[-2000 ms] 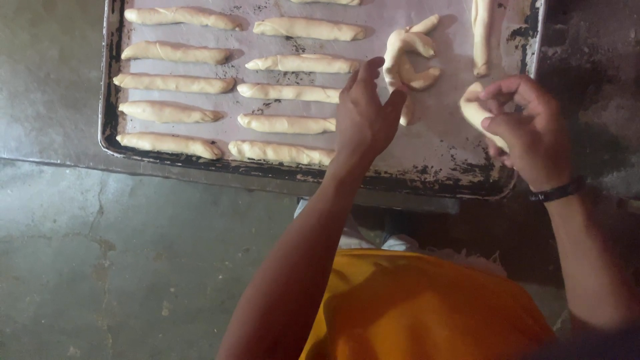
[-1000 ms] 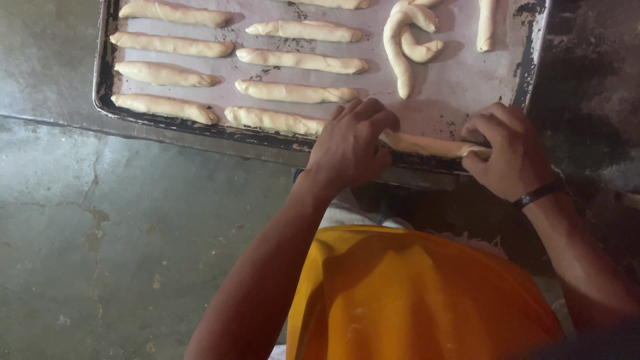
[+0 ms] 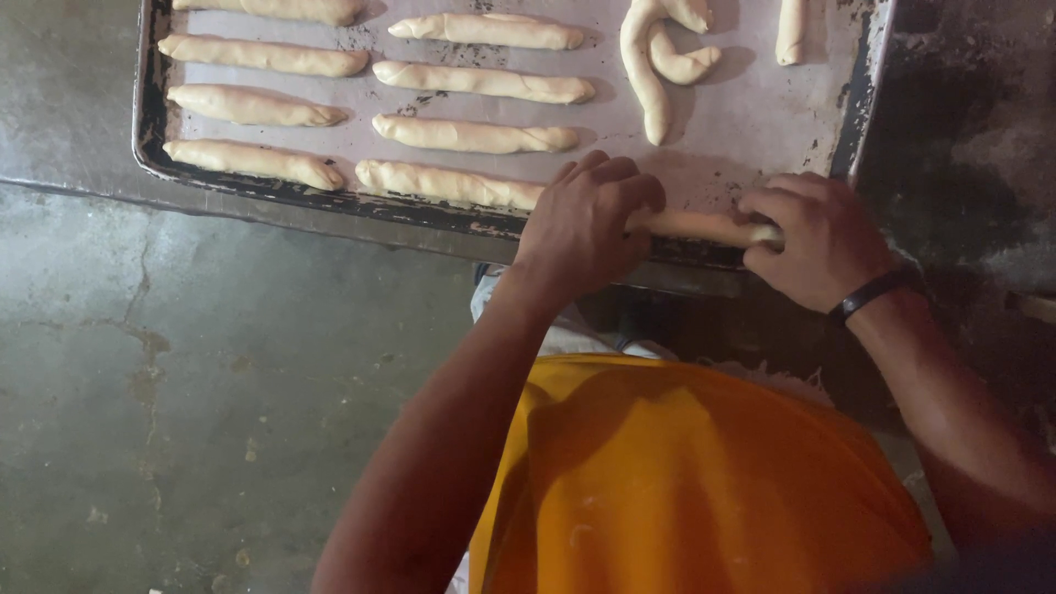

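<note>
At the near edge of a baking tray (image 3: 767, 124), a dough stick (image 3: 697, 226) lies between my hands. My left hand (image 3: 587, 216) grips its left end, with the fingers bent over the dough. Its right end is held by my right hand (image 3: 813, 235), between the thumb and curled fingers. Beside my left hand lies another dough stick (image 3: 445, 183), its right end partly hidden. Farther back on the tray are curved dough pieces (image 3: 643, 74), touching or overlapping each other, and an upright-lying dough stick (image 3: 790, 33) near the right rim.
Several dough sticks (image 3: 478, 82) lie in two columns over the left and middle of the tray. The tray rests on a metal table (image 3: 74, 177), whose edge runs below it. Under that is a cracked concrete floor (image 3: 247, 396). My body in an orange garment stands close to the table.
Two seconds ago my right hand alone held the dough piece above the tray's right part. It was then brought down to the near edge, where my left hand took hold of its other end.
</note>
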